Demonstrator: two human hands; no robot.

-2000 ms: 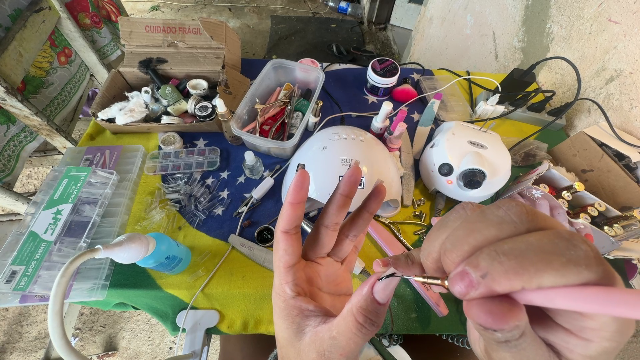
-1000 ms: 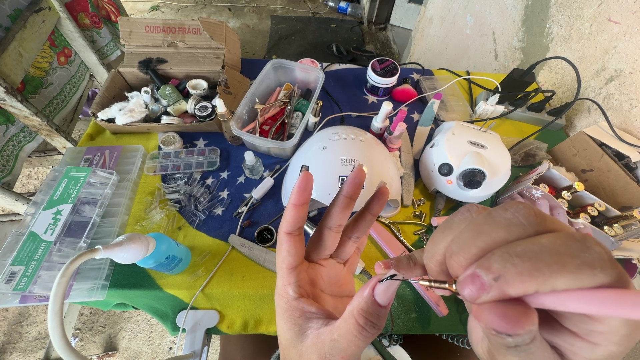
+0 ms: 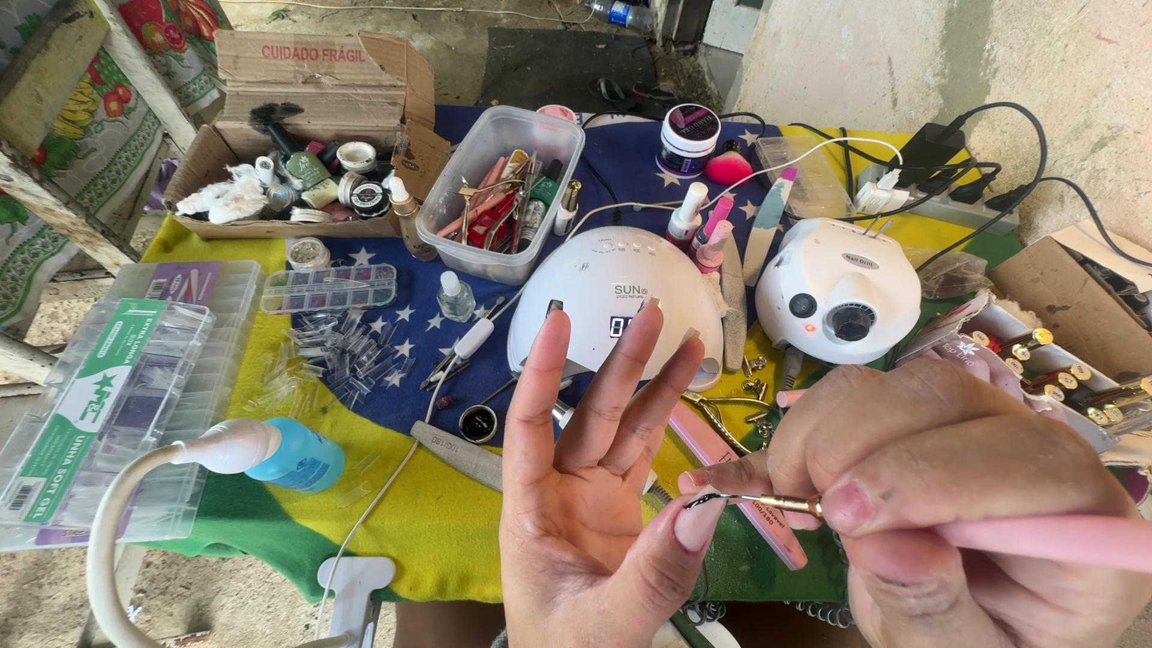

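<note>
My left hand [image 3: 585, 504] is raised palm toward me, its three visible fingers apart and its thumb crossed over toward the right. It holds nothing. The long thumbnail [image 3: 698, 522] is pale pink with black marks near its tip. My right hand [image 3: 963, 486] grips a fine nail-art brush [image 3: 1044, 543] with a pink handle and gold metal ferrule. The thin brush tip meets the upper part of the thumbnail. Behind the left fingers stands a white nail lamp [image 3: 594, 261] with a lit display. An open pot of black gel [image 3: 478, 423] lies left of that hand.
A white nail drill unit [image 3: 837, 292] with cables stands at right, beside a box of gold-capped bottles [image 3: 1071, 378]. A plastic tub of tools [image 3: 504, 256], a cardboard box of jars [image 3: 310, 90], clear nail tips [image 3: 351, 355], a blue bottle [image 3: 301, 454] and tip cases [image 3: 90, 414] are at left.
The brush tip has moved slightly along the upper part of the thumbnail, and the right hand has shifted a little with it. The left hand has stayed nearly in place.
</note>
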